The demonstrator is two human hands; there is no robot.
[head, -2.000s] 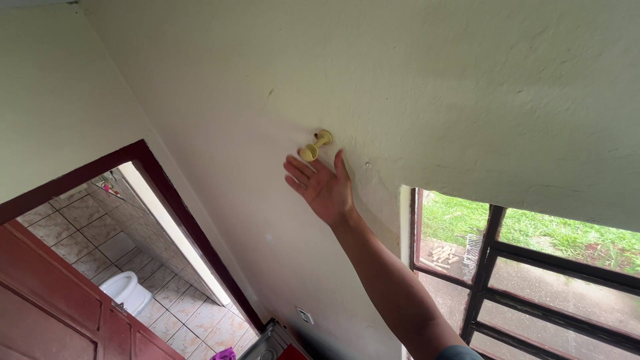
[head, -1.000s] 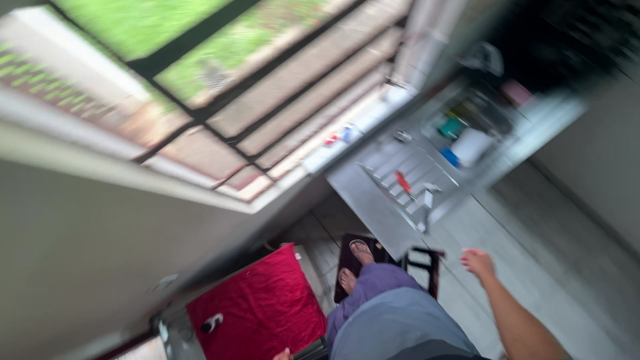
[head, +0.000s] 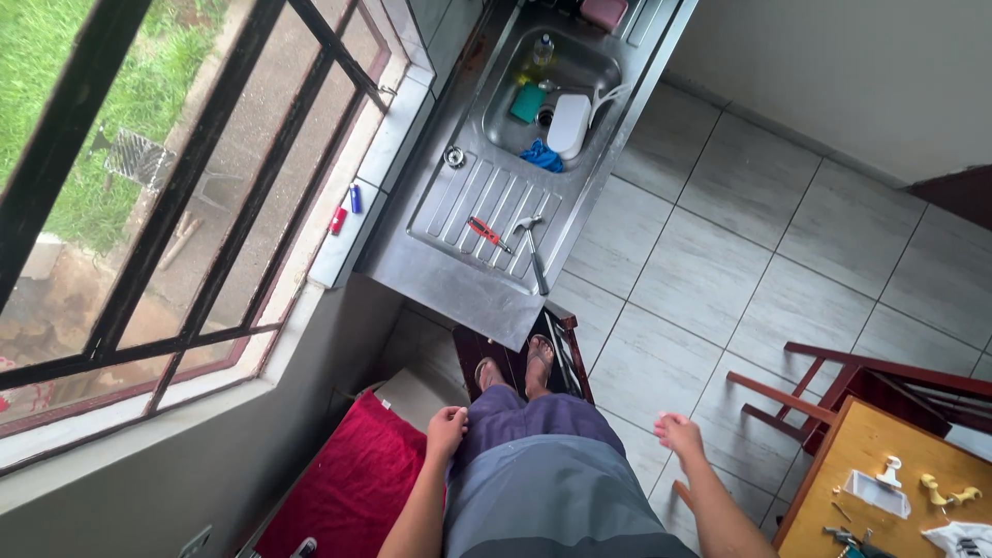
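Note:
My left hand (head: 447, 431) hangs beside my left thigh, fingers curled loosely, with nothing seen in it. Out over the tiled floor is my right hand (head: 679, 434), its fingers half bent and apart, also holding nothing visible. My feet, in flip-flops, stand on a dark wooden chair (head: 470, 360). Ahead, on the ribbed drainboard of the steel sink (head: 434, 271), lie a red-handled screwdriver (head: 488, 234) and a claw hammer (head: 534, 256) with a dark handle. A metal drain strainer (head: 454, 157) rests near them.
The basin holds a green sponge (head: 528, 102), a white container (head: 569, 126), a blue cloth (head: 542, 156) and a bottle. A barred window (head: 194, 341) is at left, a red cloth (head: 353, 480) below. At right, a wooden table (head: 814, 496) bears yellow brackets (head: 949, 491) and small hardware.
The view has swung down from the wall to the sink and floor. A hand that was raised at a yellow bracket on the wall is lowered.

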